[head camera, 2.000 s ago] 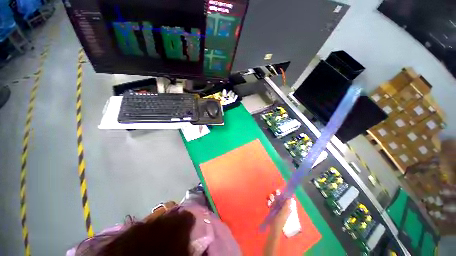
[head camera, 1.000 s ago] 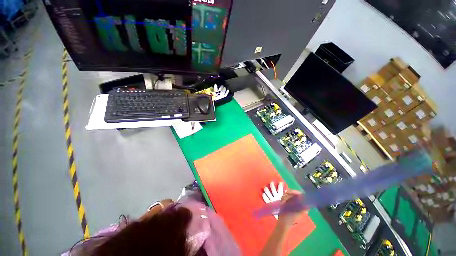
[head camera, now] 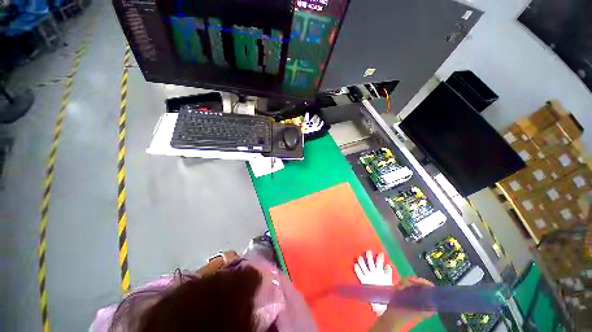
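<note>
My right hand (head camera: pixel 414 299) is closed around a long see-through purple-blue strip (head camera: pixel 457 297) at the lower right. The strip lies nearly level across the view, blurred, passing over the red mat's edge and the conveyor. A white glove (head camera: pixel 374 270) lies flat on the red-orange mat (head camera: pixel 322 228), partly covered by the strip and my hand. My left hand is not visible; only a wrist with a band shows beside my dark hair and pink sleeve at the bottom.
A lit monitor (head camera: pixel 227 48) stands above a black keyboard (head camera: pixel 224 131) and mouse (head camera: pixel 289 136). Green boards (head camera: pixel 415 213) sit along the conveyor on the right. A dark monitor (head camera: pixel 462 146) stands beyond it, with stacked cartons (head camera: pixel 552 185) behind. A second white glove (head camera: pixel 313 122) lies near the mouse.
The strip has swung down from steeply upright to nearly level, and my right hand has moved toward the mat's right edge. The glove is more exposed than at first. The view has shifted.
</note>
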